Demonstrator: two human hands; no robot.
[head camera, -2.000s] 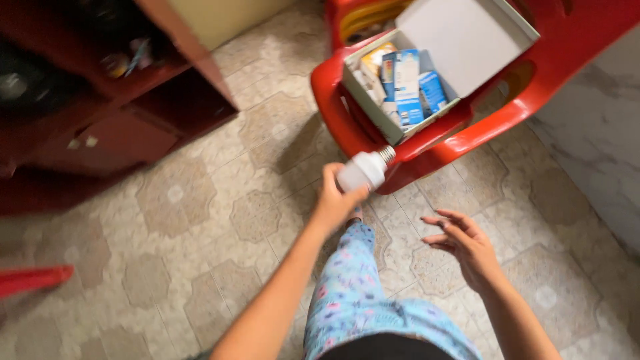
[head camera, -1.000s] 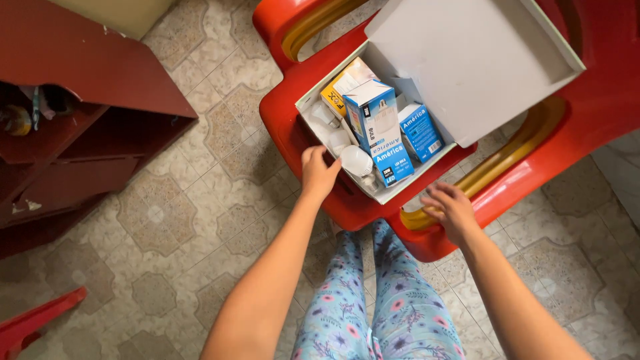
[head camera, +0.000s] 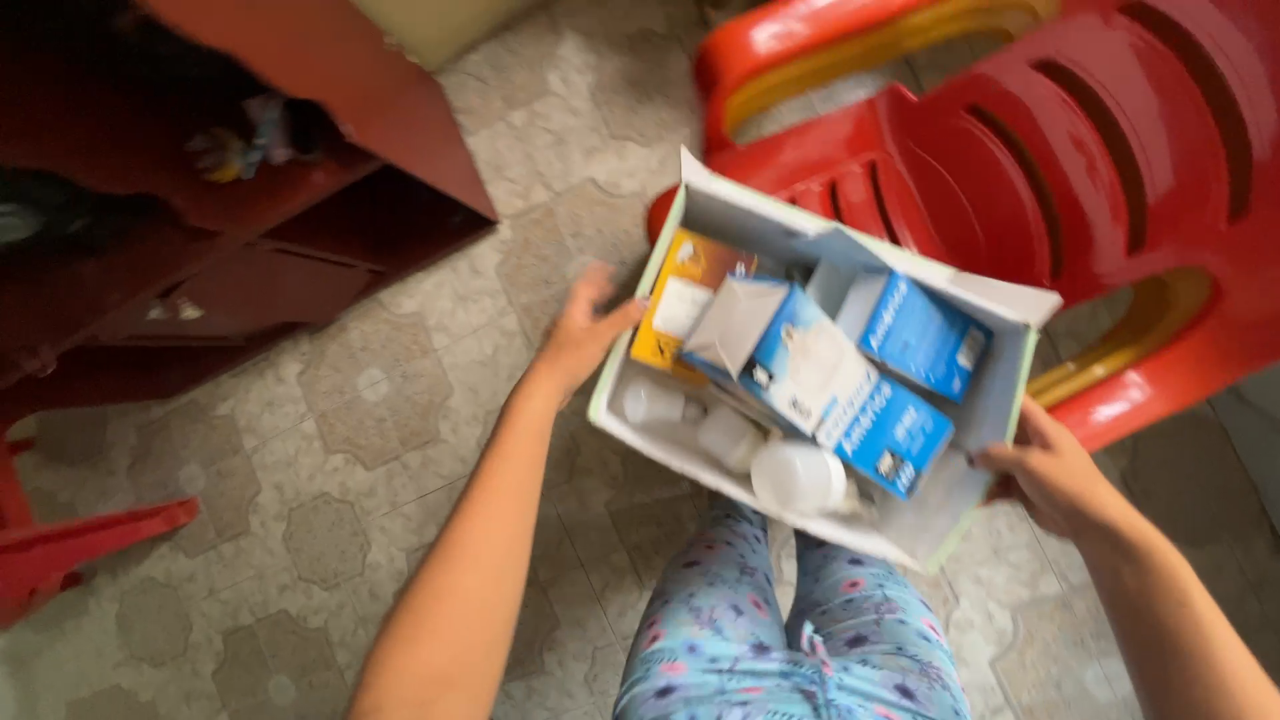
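A white cardboard box (head camera: 680, 455) is held tilted above my legs. My right hand (head camera: 1055, 470) grips its right end, thumb over the rim. My left hand (head camera: 590, 335) is at the left wall, blurred, its thumb touching the rim and its fingers spread outside. In the box lie a large blue and white bulb carton (head camera: 815, 375), a smaller blue carton (head camera: 925, 335) and a yellow-orange carton (head camera: 675, 310). Several white light bulbs rest along the near side, the roundest one (head camera: 798, 477) near the middle. The lid is not visible.
A red plastic armchair (head camera: 990, 190) stands just beyond the box, at the upper right. Dark red wooden shelving (head camera: 420, 130) with small items fills the upper left. A red plastic piece (head camera: 100, 530) juts in at the left edge above the tiled floor (head camera: 375, 385).
The bulb once in my left hand was lowered into the box. The box has come off the chair seat, both hands now at its ends. Its lid no longer stands open at the right.
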